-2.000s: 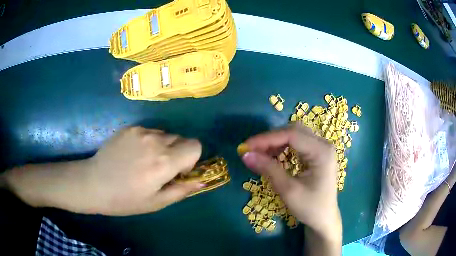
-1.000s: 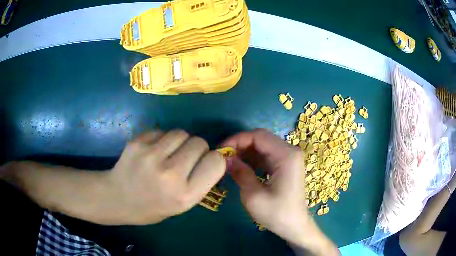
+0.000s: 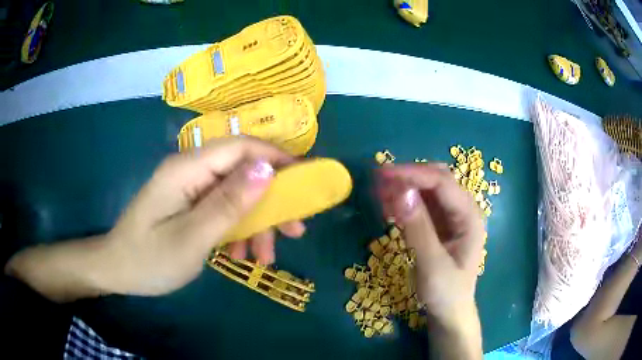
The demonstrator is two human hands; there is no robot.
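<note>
My left hand [image 3: 190, 204] holds a yellow base plate [image 3: 296, 191] between thumb and fingers, its smooth face showing and its rounded end pointing right. Several yellow bases standing on edge [image 3: 264, 281] lie on the green surface just below my left hand. My right hand [image 3: 433, 225] is to the right of the plate and apart from it, over the heap of small yellow clips [image 3: 391, 278]. Its thumb and finger are close together and blurred; I cannot tell if a clip is between them.
Two stacks of yellow bases, a taller one [image 3: 253, 60] and a lower one [image 3: 281, 126], stand at the white strip [image 3: 422, 77]. A clear bag of pale pink strands [image 3: 574, 211] lies at right. Yellow toy bodies [image 3: 564, 69] lie beyond the strip. Another person's arm [image 3: 609, 295] shows lower right.
My left hand has lifted and turned a base plate into view above the edge-standing bases. My right hand has moved right, away from it. Another toy body shows at the top.
</note>
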